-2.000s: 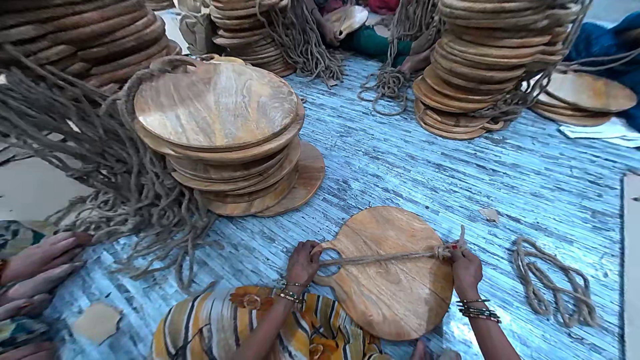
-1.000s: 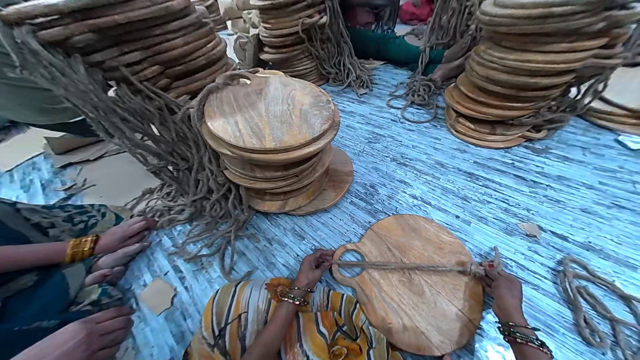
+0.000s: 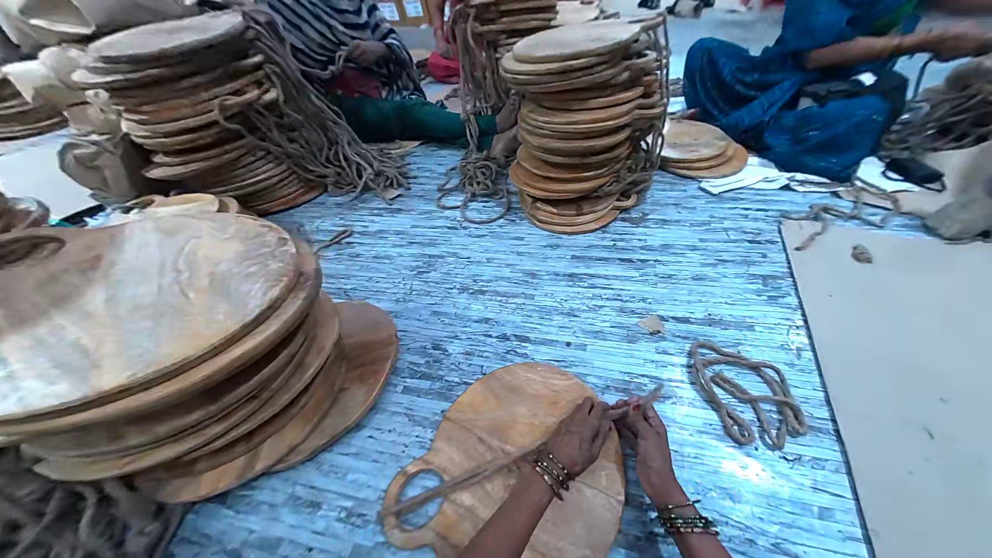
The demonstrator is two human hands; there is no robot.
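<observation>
A round wooden board with a ring-shaped handle lies flat on the floor in front of me. A grey-brown rope runs from the handle's ring across the board's face. My left hand has its fingers closed on the rope over the board's upper right part. Right beside it, my right hand pinches the rope near its end, which sticks up past the fingers at the board's right edge. Bracelets circle both wrists. To the right, a loose looped rope lies on the floor.
A large stack of wooden boards stands close at left. Farther back are another stack with hanging ropes and a tall stack. Several people sit behind, one in blue cloth. A pale sheet covers the floor at right.
My left hand has moved from the board's ring handle along the rope to beside my right hand. The view has shifted markedly.
</observation>
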